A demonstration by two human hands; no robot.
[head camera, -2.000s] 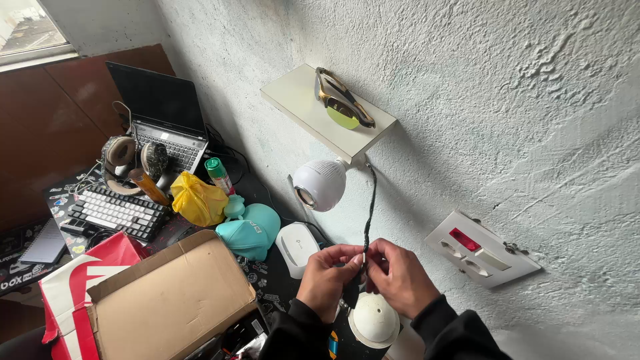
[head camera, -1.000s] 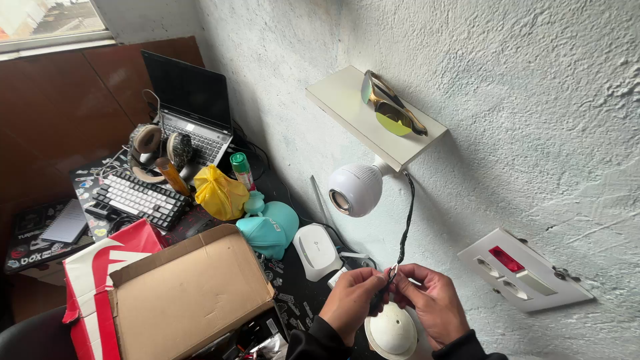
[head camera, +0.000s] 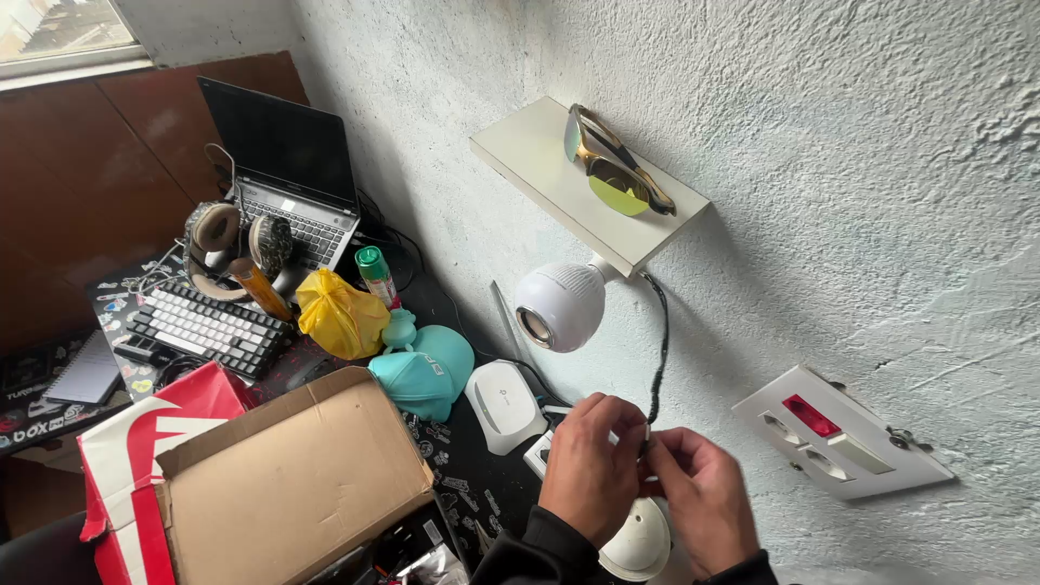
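A black twisted electrical cable [head camera: 662,349] hangs from under the wall shelf [head camera: 528,162], beside a white round lamp-like fixture [head camera: 561,305]. My left hand [head camera: 591,463] pinches the cable's lower end between thumb and fingers. Close against it, my right hand [head camera: 703,491] grips the same end from the other side. The fingers hide most of the held part, and a small light-coloured bit shows between them. Below my hands stands a white dome-shaped object [head camera: 638,544], partly covered by them. Sunglasses [head camera: 621,166] lie on the shelf.
A wall plate with sockets [head camera: 841,435] is at the right. On the desk are a white router [head camera: 505,406], a turquoise cap [head camera: 426,374], a yellow bag [head camera: 341,315], a keyboard [head camera: 207,329], headphones [head camera: 215,227] and a laptop [head camera: 280,154]. An open cardboard box [head camera: 296,479] stands in front.
Both hands stay at the cable's lower end, and their fingers have shifted slightly around it. The view has moved, so the shelf and sockets show further right than in the earliest frame.
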